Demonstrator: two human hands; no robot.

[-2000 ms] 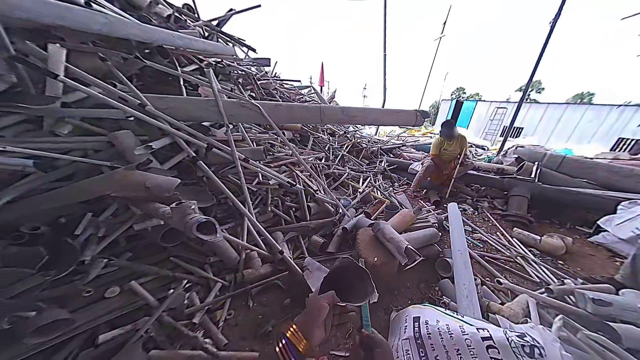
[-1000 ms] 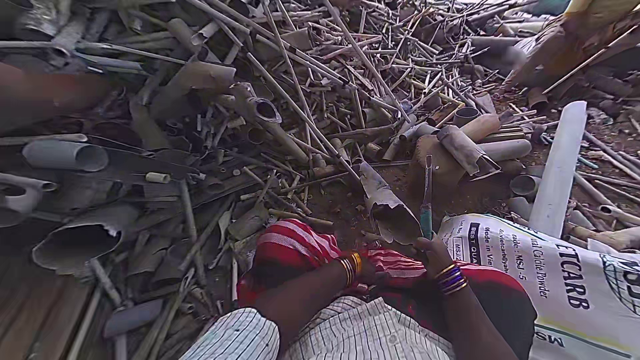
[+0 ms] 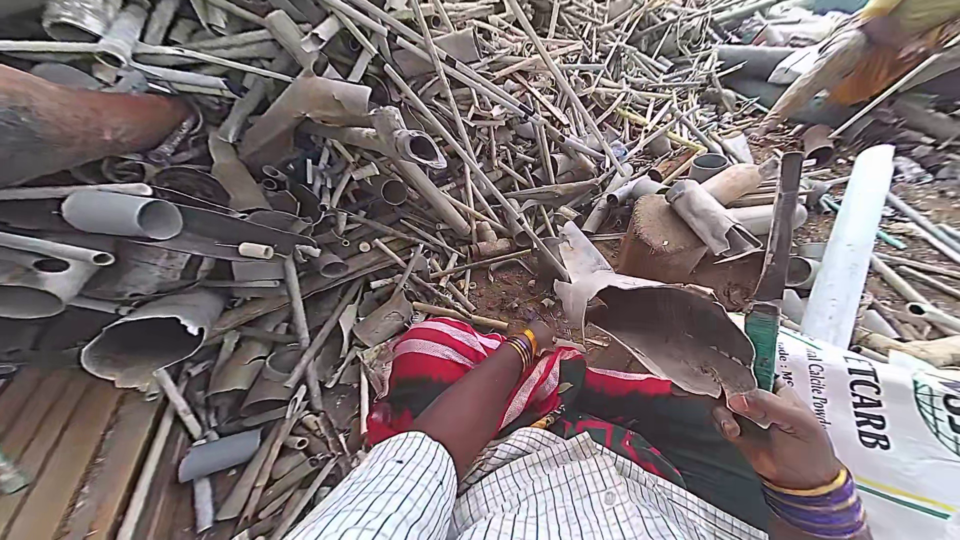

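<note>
A broken, wide grey pipe piece [image 3: 667, 330] with ragged edges lies tilted in front of my lap. My right hand [image 3: 787, 435] is at its near edge, thumb on the rim, and also holds the teal handle [image 3: 763, 345] of a long-bladed knife [image 3: 781, 225]. The dark blade points up, beside the pipe's right side. Left of the pipe piece, my left hand [image 3: 536, 334] is low by the ground, just past the red and white cloth [image 3: 450, 345] over my knee; its fingers are largely hidden. A brown block [image 3: 656, 232] stands beyond the pipe piece.
Scrap pipes [image 3: 465, 135] are heaped ahead and to the left. A printed white sack [image 3: 862, 420] lies at the right, beside a long whitish pipe [image 3: 851, 247]. Wooden slats [image 3: 67, 450] are at the lower left. Part of another person [image 3: 862, 67] shows at the upper right.
The view has tipped down strongly since the first frame. My left hand, beside the pipe piece in that frame and over my lap a second ago, has moved forward toward the ground.
</note>
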